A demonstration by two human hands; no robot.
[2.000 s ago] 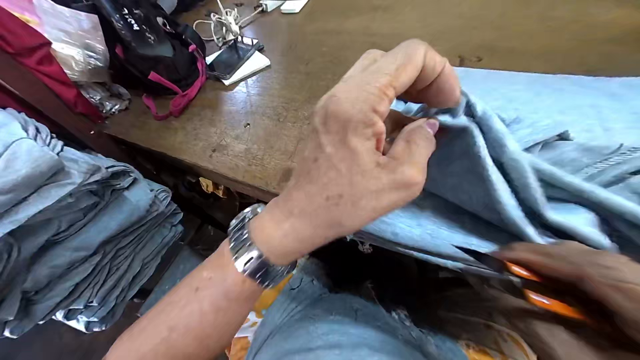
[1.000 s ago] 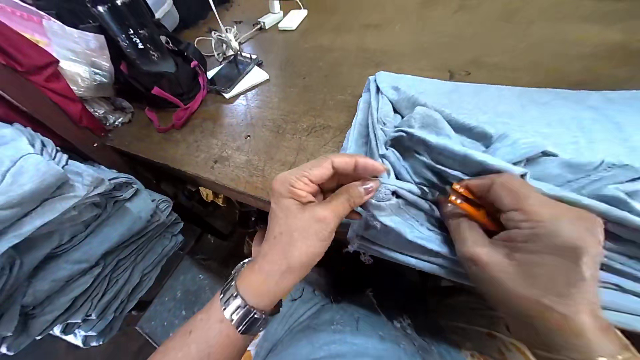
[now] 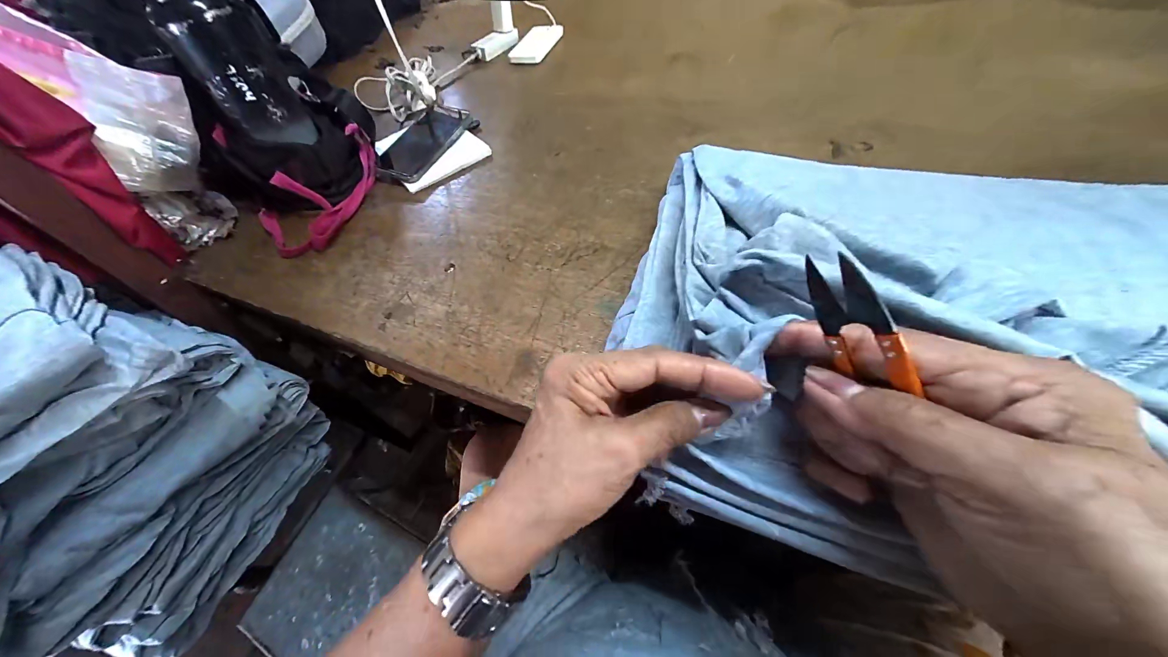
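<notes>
Light blue fabric (image 3: pixel 912 219) lies folded in layers on the wooden table, its near edge frayed and hanging over the front. My left hand (image 3: pixel 611 438), with a metal watch at the wrist, pinches a frayed edge of the cloth between thumb and forefinger. Just right of it, my right hand (image 3: pixel 967 438) holds orange-handled thread snips (image 3: pixel 899 363) between its fingers, the dark blades apart and pointing up and away. The thumb and forefinger of that hand also pinch the cloth. Part of the snips is hidden by the fingers.
A tall stack of blue-grey fabric (image 3: pixel 137 438) stands at the lower left. On the wooden table (image 3: pixel 529 228) are a phone (image 3: pixel 424 144) on a white pad, tangled white cable (image 3: pixel 411 87) and a white adapter (image 3: pixel 537 44). A black bag (image 3: pixel 310 151) with pink straps sits at the upper left.
The snips' blades, hidden one second ago, now point up in my right hand. My left hand, raised higher over the cloth two seconds ago, is lower and still at its edge.
</notes>
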